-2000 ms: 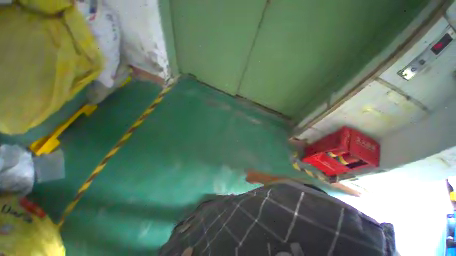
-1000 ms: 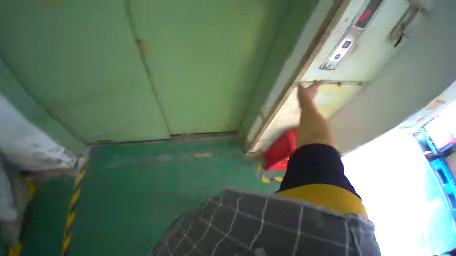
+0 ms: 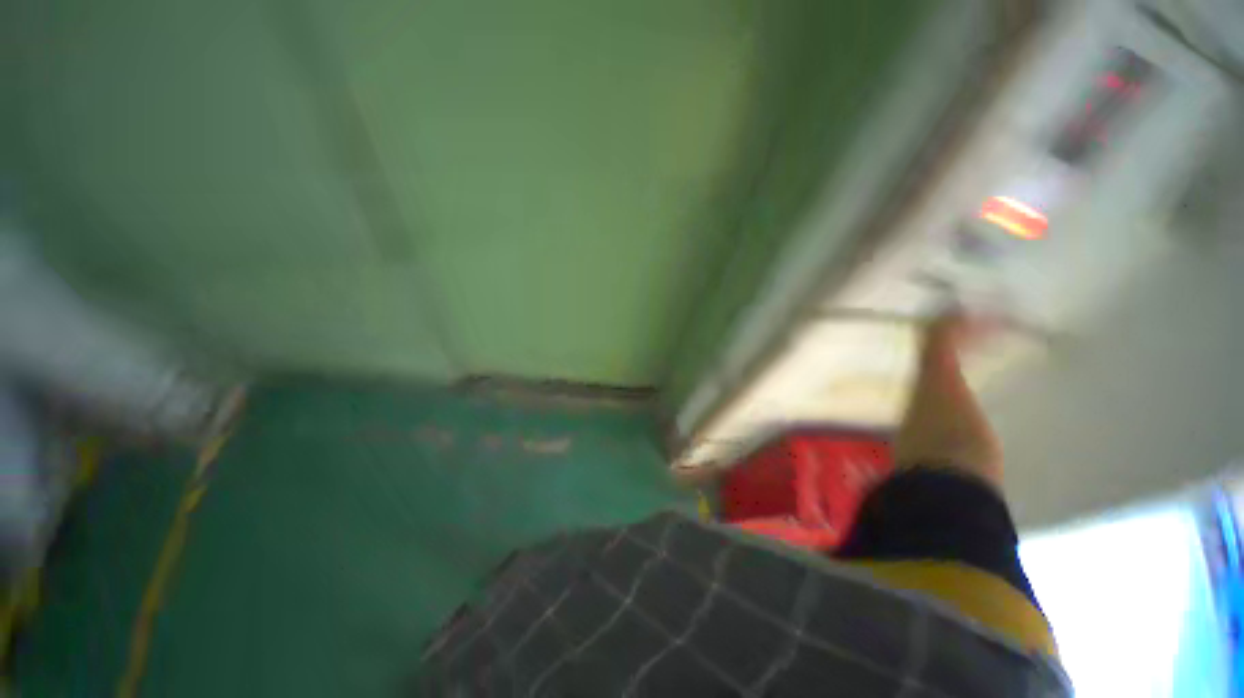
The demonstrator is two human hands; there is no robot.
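The lift call panel (image 3: 1016, 216) is on the pale wall at the upper right, with a red display and a lit orange-red button. My right hand (image 3: 962, 327) is raised just below the panel, small and blurred; its finger positions and any contact are unclear. My forearm shows below it, with a black and yellow sleeve. The pale green lift doors (image 3: 519, 191) fill the top and are shut. My left hand is not in view.
The red fire extinguisher box (image 3: 805, 480) is on the floor beside the door frame, partly behind my arm. Yellow-and-black floor tape (image 3: 171, 545) runs along the left of the green floor (image 3: 355, 545). Bright light and blue objects show at the far right.
My right arm came into view and reached toward the call panel. A button that was unlit now glows orange-red. The view has turned, so the sacks on the left are largely gone.
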